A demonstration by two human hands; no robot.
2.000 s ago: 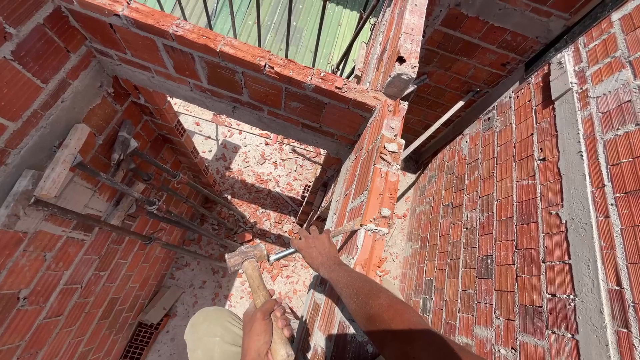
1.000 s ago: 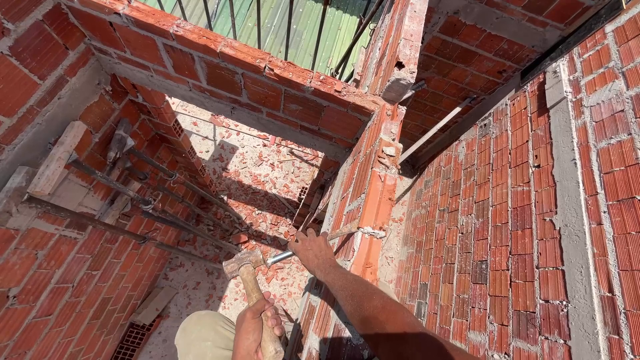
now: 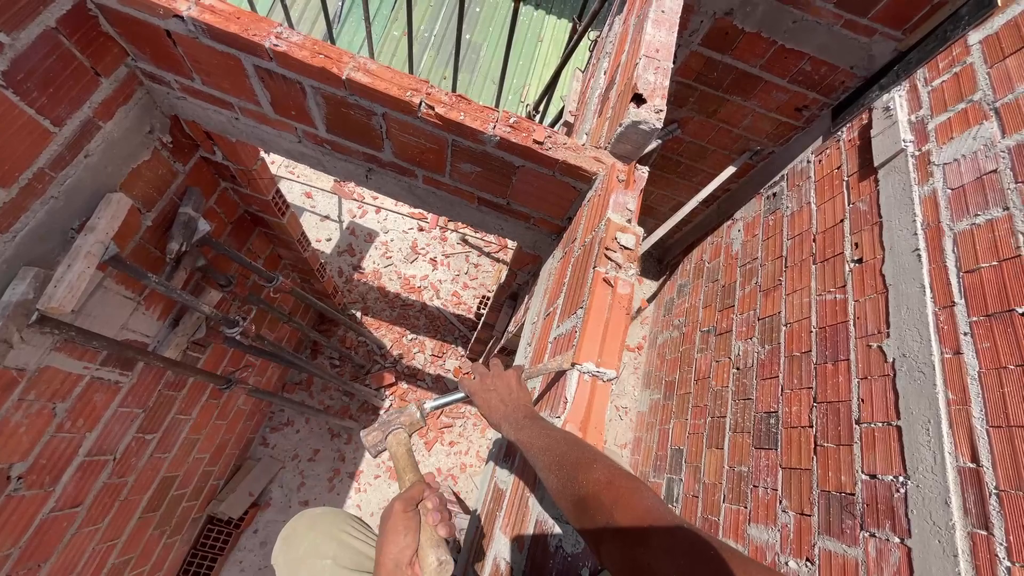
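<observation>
My left hand [image 3: 418, 516] grips the wooden handle of a sledge hammer [image 3: 392, 428] at the bottom centre. The hammer's metal head meets the near end of a metal chisel [image 3: 446, 400]. My right hand [image 3: 498, 390] is closed around the chisel's middle, with the arm reaching in from the lower right. Beyond that hand, the chisel's far end lies at a whitish mortar joint [image 3: 596, 370] between orange hollow clay bricks [image 3: 606, 320] on top of a narrow wall. The hammer's striking face is partly hidden against the chisel.
Metal props [image 3: 176, 300] and a wooden board [image 3: 86, 252] stand at the left. Far below, broken brick rubble [image 3: 400, 280] covers the floor. A cross wall [image 3: 384, 88] joins the narrow wall ahead, with upright rebars [image 3: 460, 40] behind it. A ribbed brick surface [image 3: 768, 384] lies at the right.
</observation>
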